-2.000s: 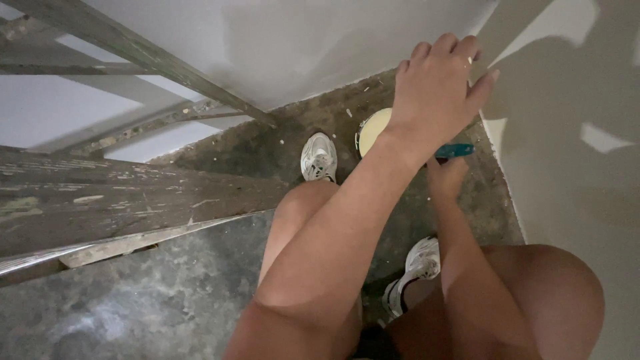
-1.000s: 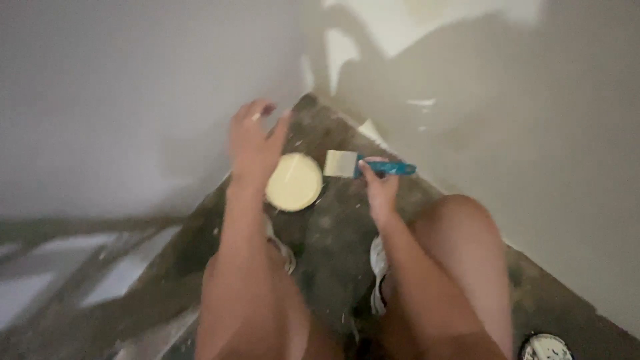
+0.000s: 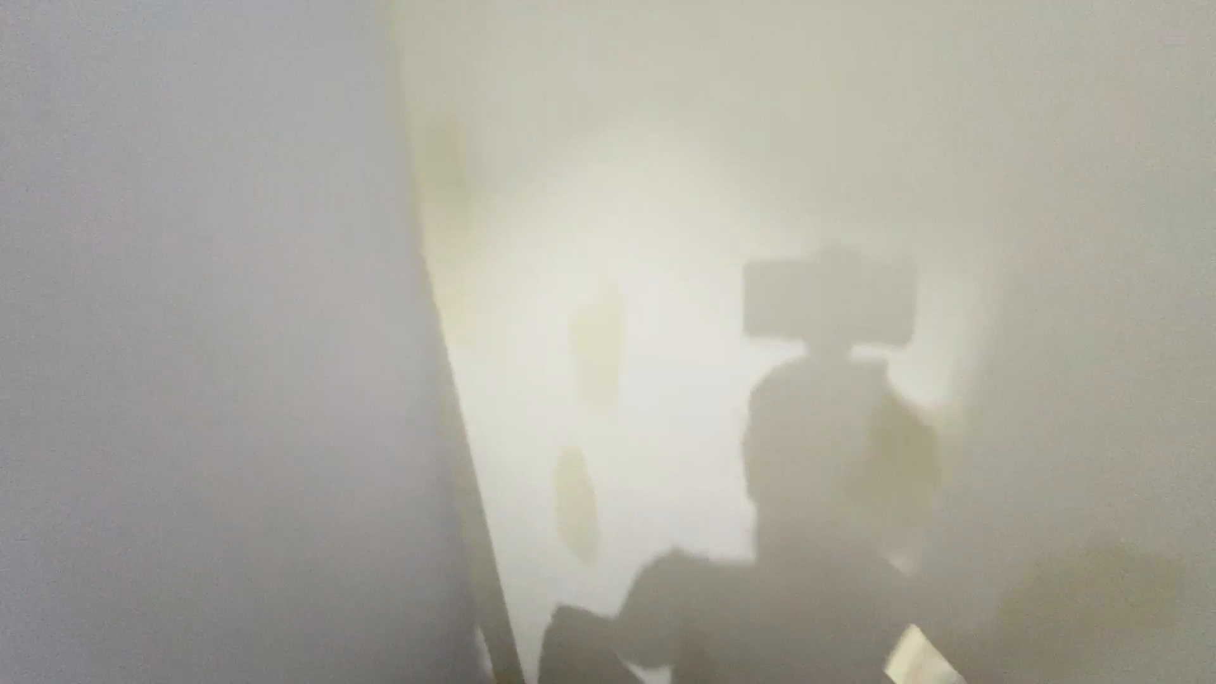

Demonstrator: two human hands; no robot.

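Neither of my hands is in the picture. A pale, cream-coloured piece, which may be the paintbrush's bristles, pokes in at the bottom edge (image 3: pixel 921 657), right of centre; whatever holds it lies outside the view. The cream wall (image 3: pixel 684 418) fills the middle and right, with several darker yellowish patches (image 3: pixel 597 347) on it. My shadow (image 3: pixel 826 456) falls across this wall, with a boxy shape above the head.
A greyish-lilac wall (image 3: pixel 209 342) takes up the left side and meets the cream wall at a corner line (image 3: pixel 442 332). The picture is blurred.
The view has swung up from the floor to the walls. Both hands, the round cream-coloured thing, my legs and the floor have left the picture. A second ago my right hand held a blue-handled paintbrush.
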